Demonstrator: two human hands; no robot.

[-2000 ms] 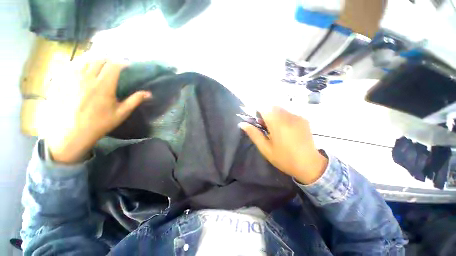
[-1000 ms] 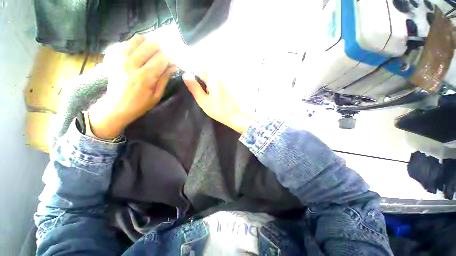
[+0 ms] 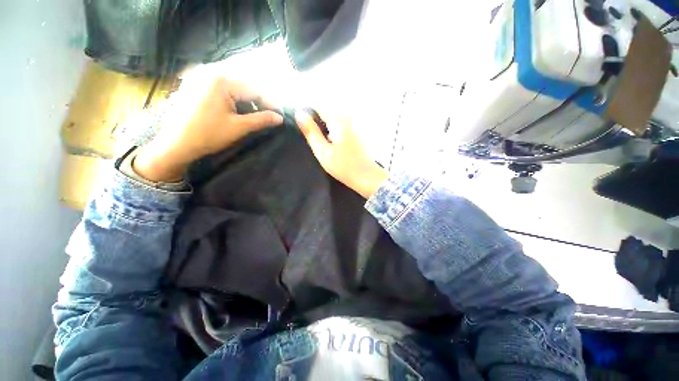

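Note:
A dark grey garment (image 3: 320, 231) lies over my lap and up onto the white table. My left hand (image 3: 212, 126) holds its upper edge between thumb and fingers. My right hand (image 3: 339, 149) is close beside it, thumb and fingertips at the same edge. The fingertips of both hands nearly meet, and glare washes out parts of both hands. A small dark thing shows inside my right hand; I cannot tell what it is.
A white sewing machine with a blue stripe (image 3: 525, 52) stands at upper right, with a brown cardboard flap (image 3: 644, 74). A black panel (image 3: 644, 182) and black label bundle (image 3: 640, 264) are at right. Dark garments (image 3: 186, 33) lie at upper left, above a yellowish wooden surface (image 3: 82, 178).
Both hands, apart two seconds ago, have come together at the garment's upper edge. The view has shifted, showing more of the machine head. Since one second ago, the hands have moved only slightly.

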